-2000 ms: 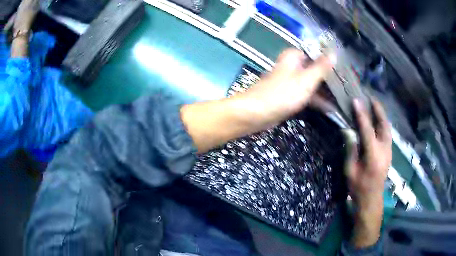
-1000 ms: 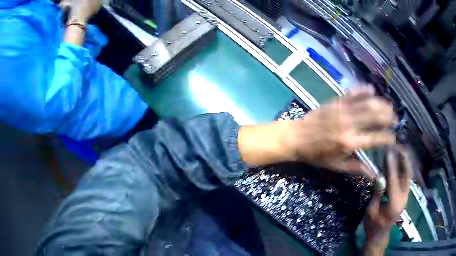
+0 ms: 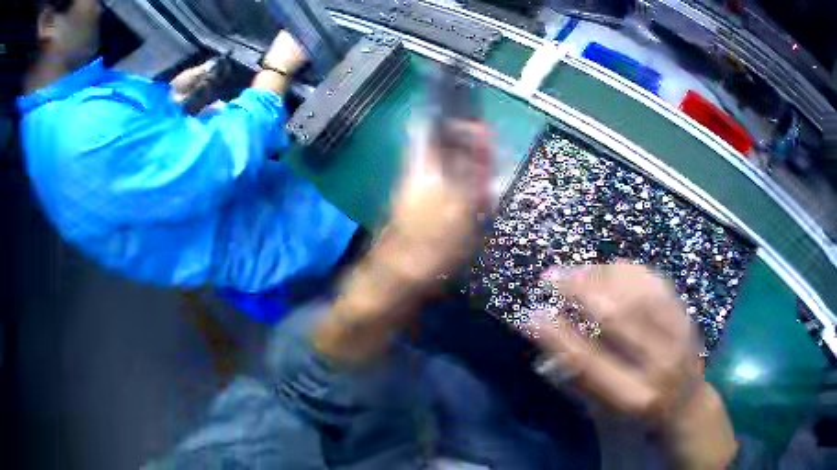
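My left hand (image 3: pixel 445 179) is blurred in the middle of the view, raised beside the tray's left edge. It is closed on a dark housing plate (image 3: pixel 448 92), seen blurred and nearly end-on. The black parts tray (image 3: pixel 541 151) holds a spread of loose silver and dark nuts (image 3: pixel 633 211). My right hand (image 3: pixel 633 340) is over the tray's near side, fingers bent and pointing left, with a pale finger cot (image 3: pixel 555 369) on one finger. Whether its fingers hold any nuts cannot be seen.
Stacked housings (image 3: pixel 353 92) stand on the green bench at upper left. More dark plates (image 3: pixel 440 27) lie on the conveyor belt (image 3: pixel 642 110), behind its silver rail (image 3: pixel 597 138). A person in a blue smock (image 3: pixel 174 184) is close at left. Blue and red bins (image 3: pixel 716 121) are beyond the belt.
My hands, together over the tray's far right before, have moved apart. The left went left with the plate; the right came down and left over the nuts. The view has shifted, showing more of the tray.
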